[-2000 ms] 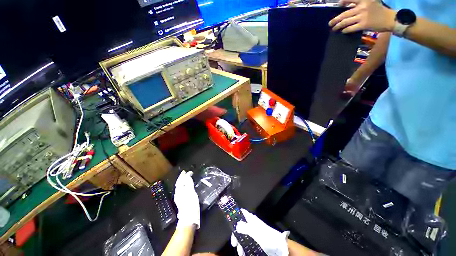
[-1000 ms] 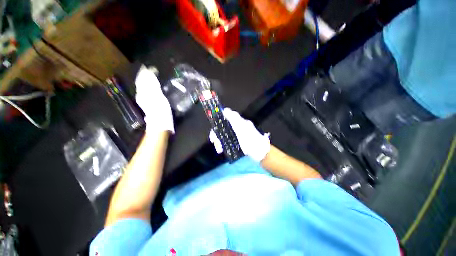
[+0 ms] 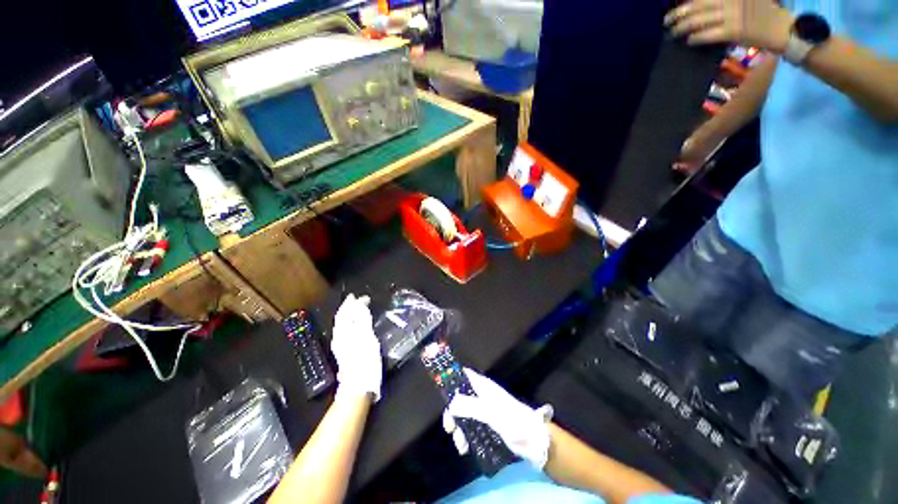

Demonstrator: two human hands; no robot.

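My right hand [image 3: 500, 418], in a white glove, holds a long black remote control [image 3: 455, 389] with small coloured buttons. My left hand [image 3: 355, 346], also gloved, lies at the left edge of a bagged set-top box [image 3: 407, 327]; whether its fingers grip the box or bag cannot be told. A second remote control [image 3: 309, 354] lies on the bench just left of my left hand. Another set-top box [image 3: 238, 445] in a clear bag lies at the lower left.
Red tape dispenser [image 3: 443, 239] and orange fixture box [image 3: 531, 202] stand at the bench's back. Oscilloscope [image 3: 313, 106] and white cables [image 3: 116, 266] are on the green shelf. A black tote [image 3: 640, 394] with bagged boxes and another person [image 3: 802, 197] are at right.
The view tilted down and came back up. The overhead screen now shows a QR code instead of a menu. My right hand still holds the remote control; my left hand stays beside the box.
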